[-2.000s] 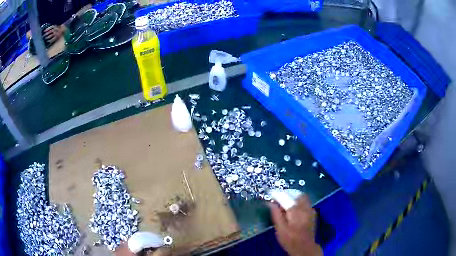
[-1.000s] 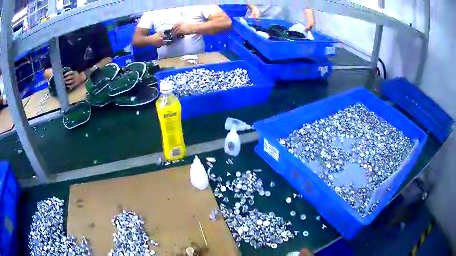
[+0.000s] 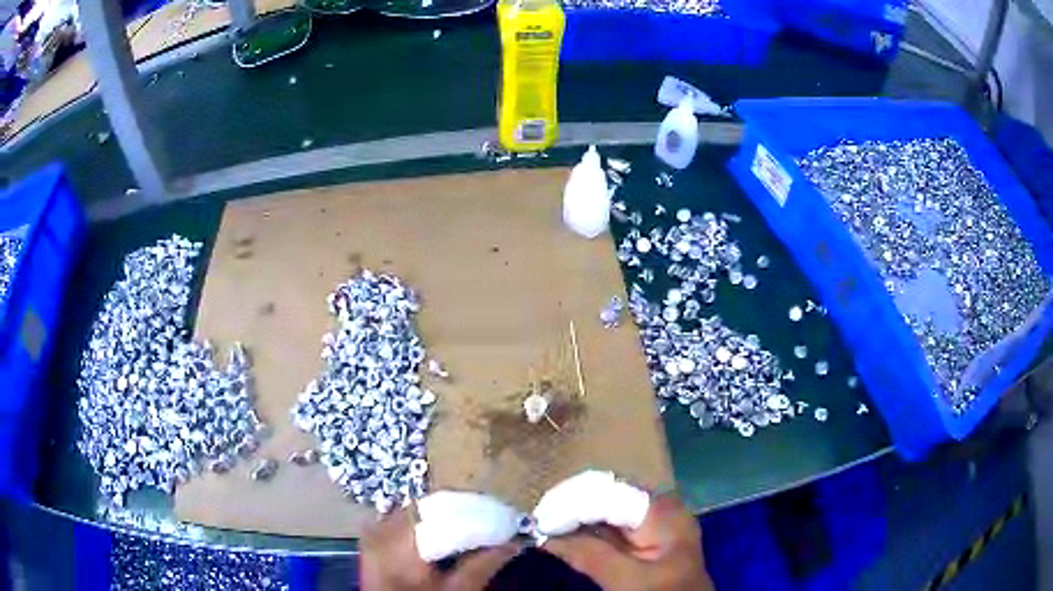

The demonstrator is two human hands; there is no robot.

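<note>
My left hand (image 3: 445, 554) and my right hand (image 3: 629, 543) meet at the cardboard's front edge, white covers on their digits. Between the covered tips is a small silver fitting (image 3: 528, 525), held by both; its exact form is too small to tell. Silver ring fittings (image 3: 370, 393) lie piled on the brown cardboard (image 3: 485, 277). Silver round-headed pieces (image 3: 716, 369) lie scattered right of the cardboard. A larger silver pile (image 3: 144, 393) is at the left, partly on the cardboard. A small white piece (image 3: 535, 406) with a stick sits on a dark stain. A thin wooden stick (image 3: 576, 358) lies nearby.
A white squeeze bottle (image 3: 587, 196) stands at the cardboard's top right corner, a translucent bottle (image 3: 677, 136) beyond it. A yellow bottle (image 3: 530, 81) stands behind. Blue bins flank the work, right (image 3: 849, 335) and left (image 3: 35, 335). Green-tinted glass lids (image 3: 271, 40) lie across the bench.
The view has tilted down and turned right, then back left. My hands, apart two seconds ago and mostly out of view one second ago, are now together at a small fitting.
</note>
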